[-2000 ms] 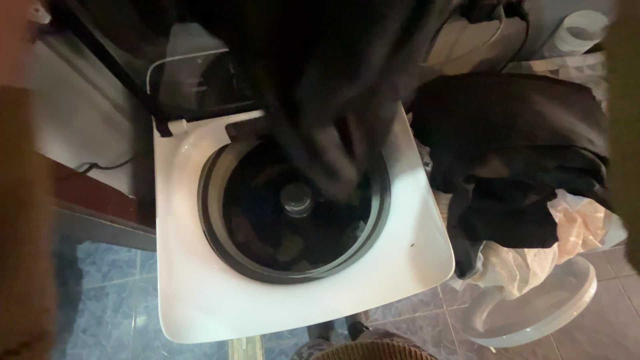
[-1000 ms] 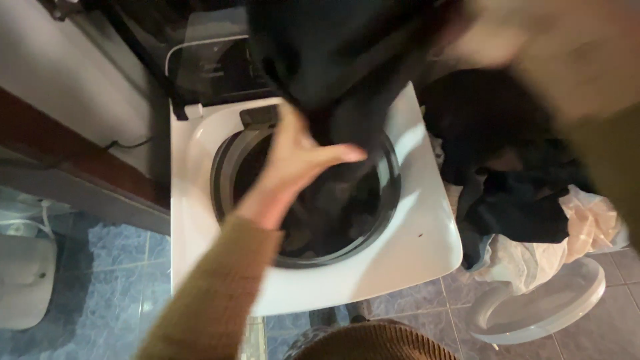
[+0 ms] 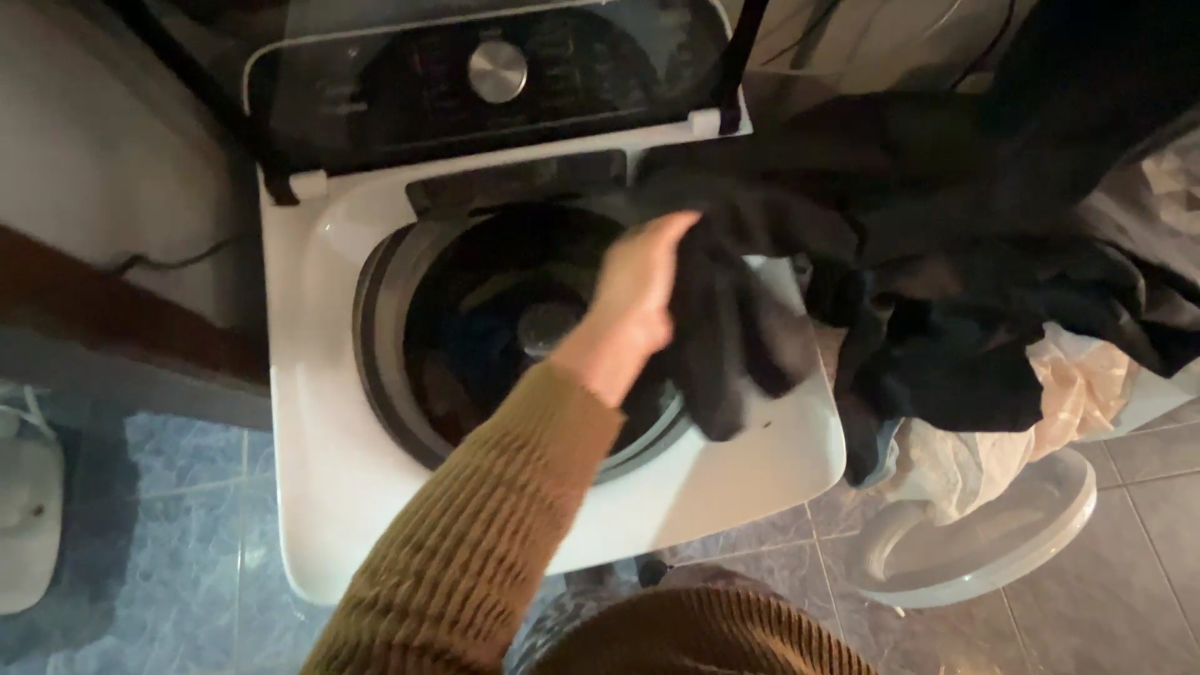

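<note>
My left hand (image 3: 637,300), in a ribbed tan sleeve, reaches over the open drum (image 3: 506,328) of a white top-loading washing machine (image 3: 323,487). Its fingertips are at the edge of a dark garment (image 3: 731,309) that hangs over the right side of the drum opening; whether they grip it is hidden. The garment is blurred and runs to the right, toward more dark clothes. Inside the drum lie dark clothes around a round central post (image 3: 546,328). My right hand is not in view.
The control panel with a silver knob (image 3: 498,71) is behind the drum, under the raised lid. Dark clothes (image 3: 966,366) and pale fabric (image 3: 1078,384) are heaped on the right, above a whitish plastic basket (image 3: 994,553). A white object (image 3: 28,516) stands on the tiles at left.
The dark garment has moved from above the drum to its right side. My left hand has shifted right with respect to the drum. The right forearm has left the view.
</note>
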